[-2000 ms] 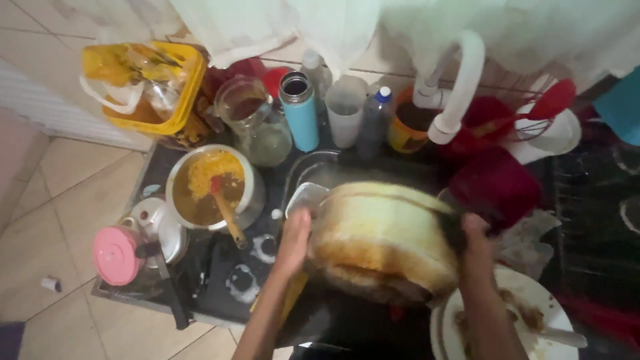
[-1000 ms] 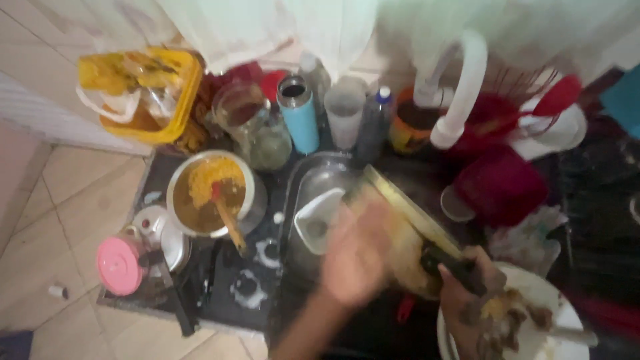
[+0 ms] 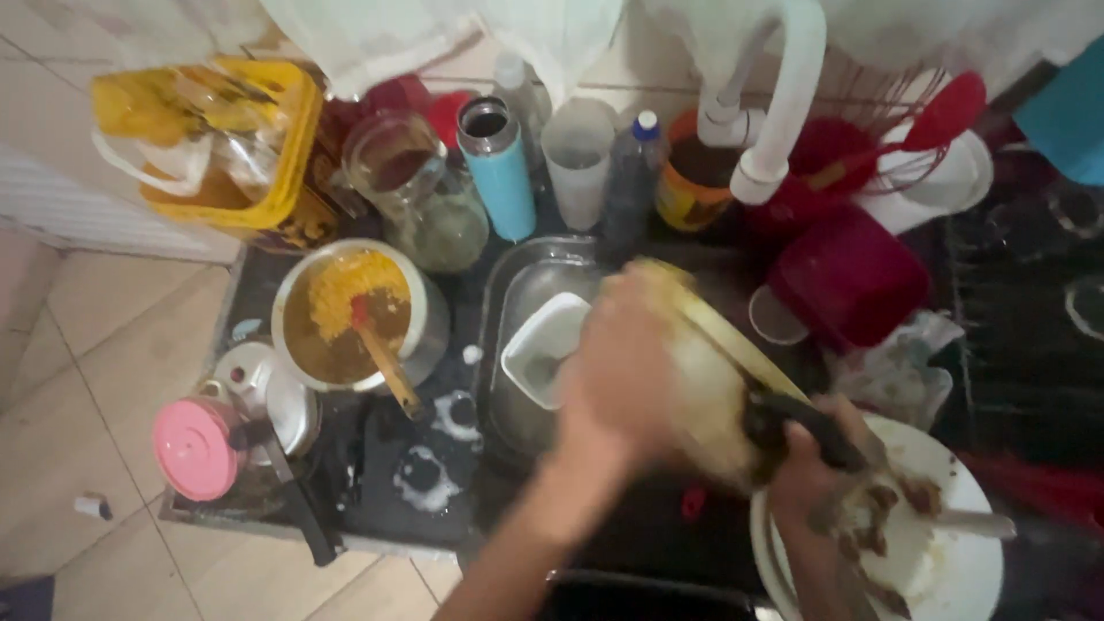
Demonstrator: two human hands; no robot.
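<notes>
A yellowish, brown-stained pot (image 3: 711, 397) is tilted on its side over the right part of the sink (image 3: 498, 302). My right hand (image 3: 815, 466) grips its black handle at the lower right. Against the pot's upper left part lies my left hand (image 3: 621, 362), blurred; whether it holds anything cannot be told. A white plastic container (image 3: 545, 349) rests in the sink basin, left of that hand. Below the white faucet (image 3: 780, 103) is the pot's upper rim. Under my right forearm, a white plate (image 3: 957, 552) bears food scraps and a utensil.
On the left stand a metal pot (image 3: 289, 345) with yellow food and a wooden-handled utensil, a pink-lidded container (image 3: 197, 448) and a black-handled knife (image 3: 302, 509). Behind are a yellow bucket (image 3: 302, 147), a glass jug (image 3: 440, 216), a blue bottle (image 3: 502, 185) and a magenta container (image 3: 849, 276).
The pot has gone from being held at both sides to being tilted on its side. My left hand has moved from its left side onto its surface; my right hand is now on the handle.
</notes>
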